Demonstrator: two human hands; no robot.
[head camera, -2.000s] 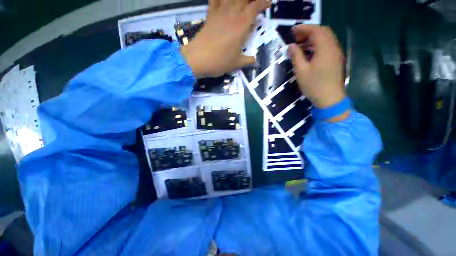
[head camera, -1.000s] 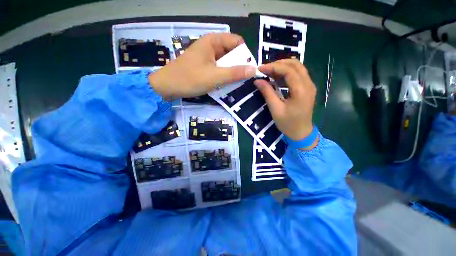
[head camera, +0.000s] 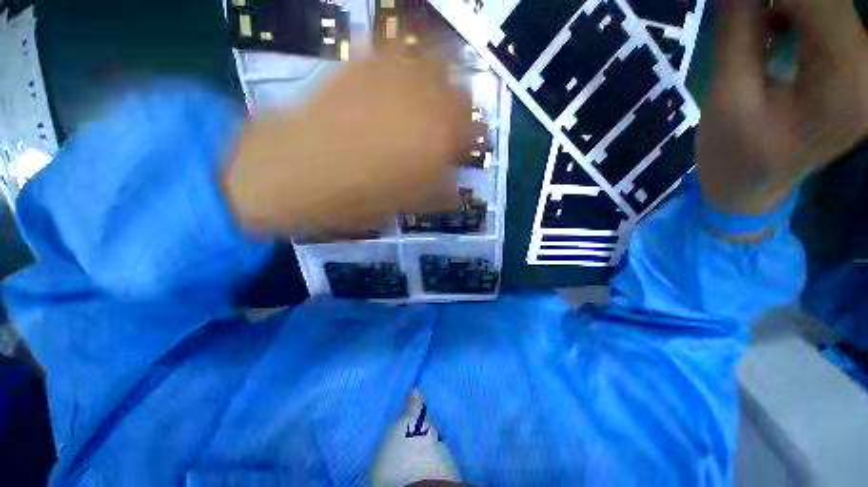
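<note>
My left hand (head camera: 352, 143) is blurred over the white tray (head camera: 502, 181); its fingers point right, and what it may hold cannot be seen. Dark circuit boards (head camera: 459, 274) lie in the tray's pockets, and several are partly hidden by the hand. My right hand (head camera: 776, 114) is blurred at the upper right, partly cut off by the top edge; its grip is unclear. A sticker sheet with black film shapes (head camera: 611, 93) lies diagonally right of the tray, over another white-framed sheet (head camera: 574, 211).
White liner sheets (head camera: 24, 124) with small dark marks lie at the far left. The dark green bench mat (head camera: 124, 43) shows around the tray. A light grey surface (head camera: 809, 395) is at the lower right.
Both hands have moved apart: the left down over the tray, the right off the sticker sheet to the upper right. The sheet now lies uncovered. The view has shifted nearer the wearer's body.
</note>
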